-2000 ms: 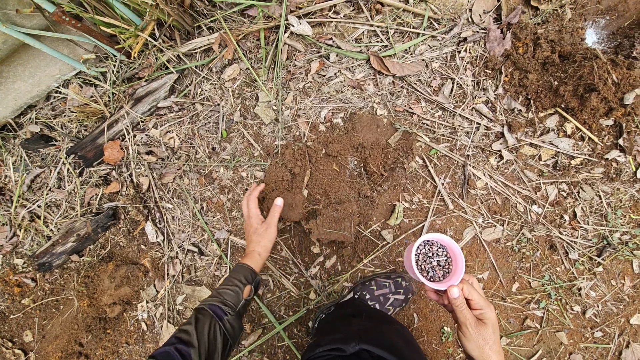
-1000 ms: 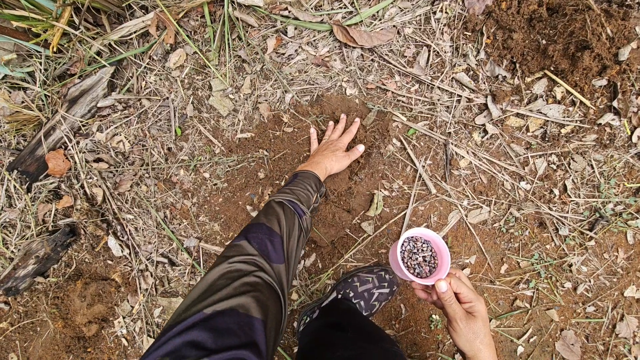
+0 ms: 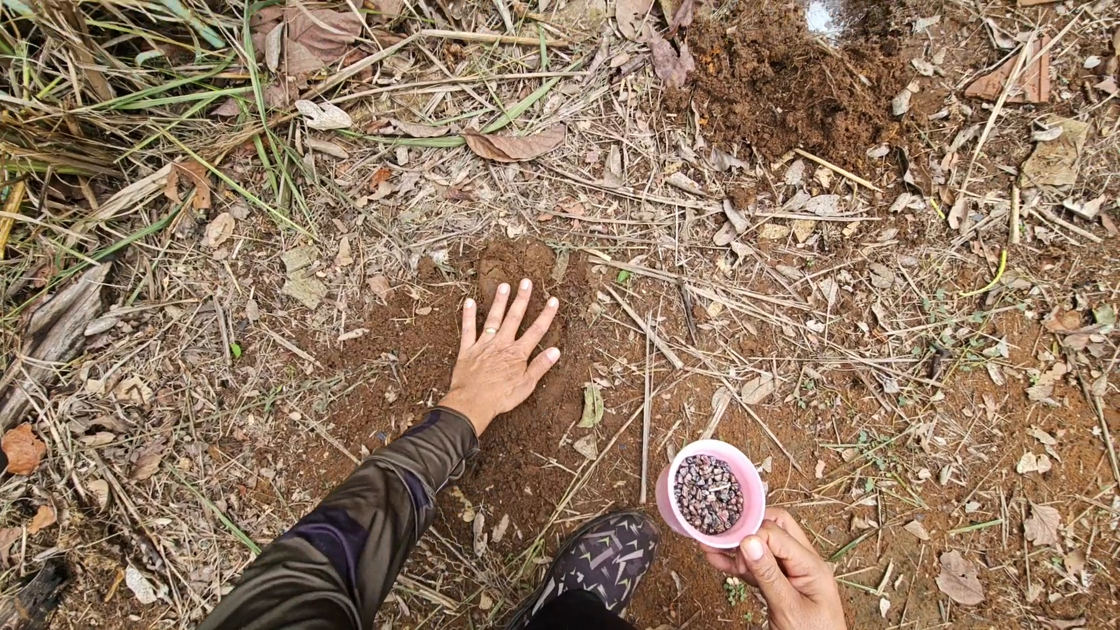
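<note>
Palm down with its fingers spread, my left hand [image 3: 499, 363] lies on a patch of loose brown soil [image 3: 525, 446] and wears a ring. It holds nothing. At the lower right my right hand [image 3: 783, 573] grips a small pink plastic cup [image 3: 754, 494] by its lower side, thumb near the rim. Dark, speckled seeds or granules [image 3: 709, 494] fill much of the cup; their exact kind cannot be told. The cup is held above the ground, right of a patterned shoe.
A patterned shoe [image 3: 604, 556] stands at the bottom middle. Dug-up soil [image 3: 787, 96] with a whitish spot is at the upper right. Dry leaves and straw surround the soil patch. Weathered wood [image 3: 57, 332] lies at the left, below long grass [image 3: 79, 114].
My left hand has moved from the left edge of the soil patch onto the soil, its fingers now spread. My right hand still holds the pink cup.
</note>
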